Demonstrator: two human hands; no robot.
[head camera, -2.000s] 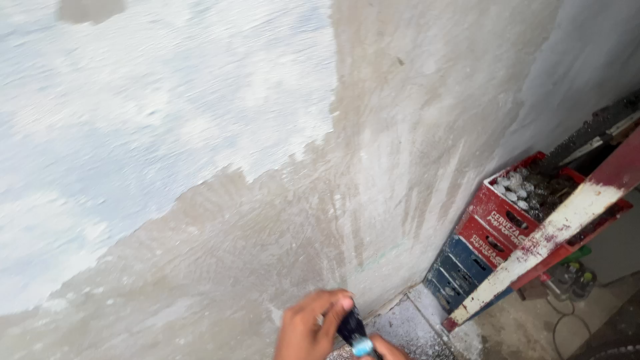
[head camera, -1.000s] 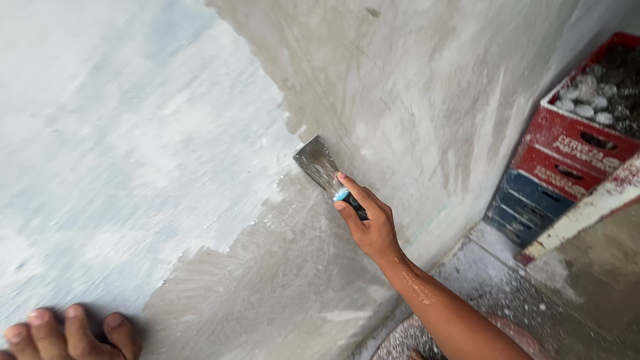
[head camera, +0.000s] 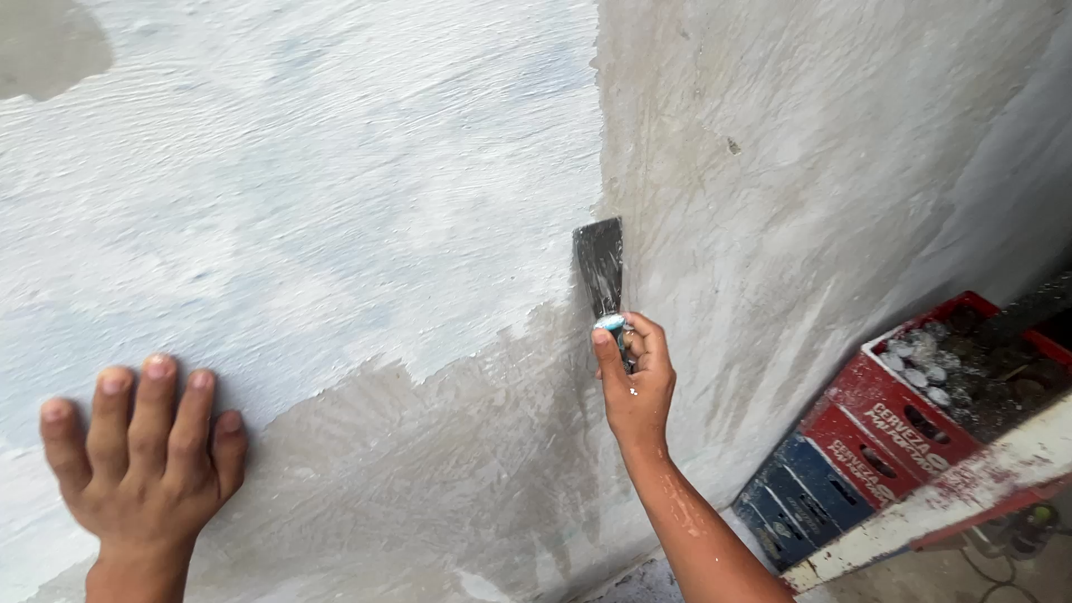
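Observation:
My right hand (head camera: 638, 377) grips the handle of a putty knife (head camera: 601, 266), thumb and fingers around it just below a light blue collar. The broad metal blade points up and lies at the ragged edge where white-blue flaking paint (head camera: 352, 201) meets bare grey wall (head camera: 469, 469). White residue marks the blade, and flecks stick to my right hand and forearm. My left hand (head camera: 151, 444) rests on the wall at the lower left with its fingers spread, over the border of paint and bare surface, holding nothing.
Stacked red (head camera: 896, 419) and blue (head camera: 804, 494) plastic crates stand against the wall at the right, the top one holding bottles. A paint-worn white and red beam (head camera: 946, 494) slants in front of them. A cable (head camera: 988, 574) lies on the floor at the lower right.
Two seconds ago both hands were together low in view at the putty knife. Since then my left hand has come flat against the wall, and my right hand holds the knife up at the paint edge.

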